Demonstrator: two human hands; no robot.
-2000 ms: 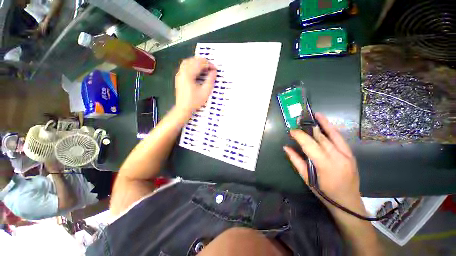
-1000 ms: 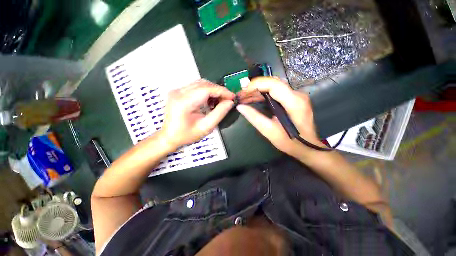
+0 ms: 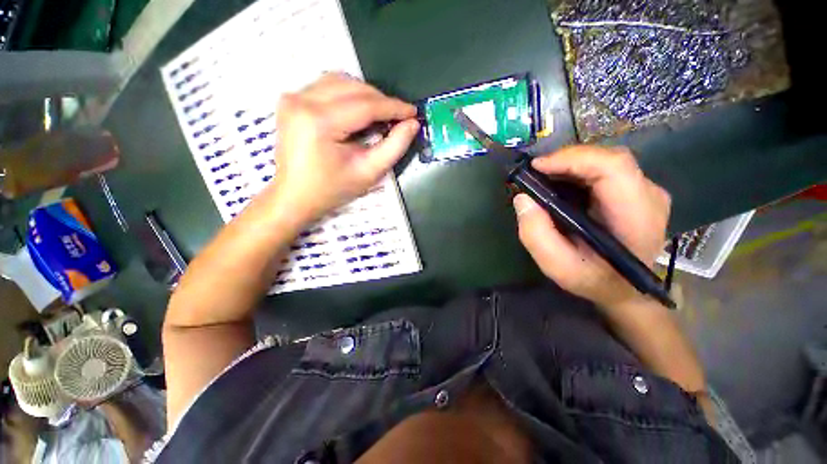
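The green circuit board module (image 3: 442, 129) lies on the dark green bench with a pale square on it and a gold-orange tab at its right end. My left hand (image 3: 340, 136) pinches a tiny dark component (image 3: 419, 116) at the board's left end; the fingertips partly hide it. My right hand (image 3: 598, 222) holds the black soldering iron (image 3: 580, 225) like a pen. Its slim metal tip is over the board's upper left part; whether it touches cannot be told. The white component sheet (image 3: 313, 45) with rows of small dark parts lies under my left forearm.
The brown slab with a shiny lumpy top (image 3: 653, 68) is at upper right, a silvery wire across it. A white parts tray (image 3: 716, 245) is low right. At left are a bottle (image 3: 63, 161), a blue tissue pack (image 3: 68, 249), a slim dark object (image 3: 165, 245) and a cream fan (image 3: 92, 365).
My hands have moved apart from their meeting point below the board. My left fingertips are now at its left end, and the iron in my right hand has swung to point over it.
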